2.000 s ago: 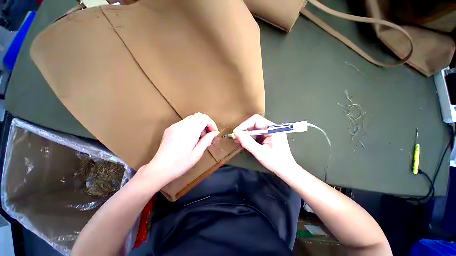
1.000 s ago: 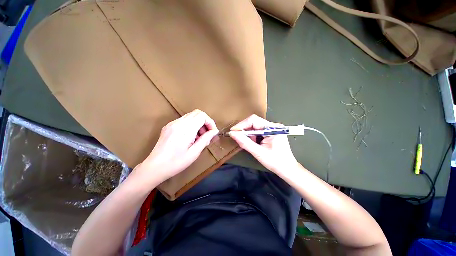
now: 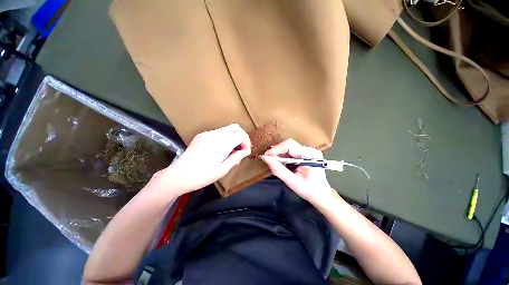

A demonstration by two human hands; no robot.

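Observation:
The tan bag body (image 3: pixel 279 61) lies flat across the table, its near edge with redder-brown trim towards my lap. A reddish-brown leather patch (image 3: pixel 267 137) shows between my hands, with fine loose threads on it. My left hand (image 3: pixel 215 153) is at the patch's left edge, thumb and forefinger pinched together; whether a thread is between them is too small to tell. My right hand (image 3: pixel 301 170) holds the white pen-shaped trimming tool (image 3: pixel 312 162), its tip at the patch's lower edge, its pale cord trailing right.
The clear-lined waste bin (image 3: pixel 61 183) with thread scraps stands at left. On the green table (image 3: pixel 379 128), cut threads (image 3: pixel 422 150) and a yellow-handled tool (image 3: pixel 473 204) lie at right. Other tan bags (image 3: pixel 485 83) and a strap (image 3: pixel 432 72) lie at the far right.
The reddish-brown patch now shows between my hands, where plain tan panel and seam showed before. The view has shifted, so the bag and bin appear further right. The tool is still in my right hand.

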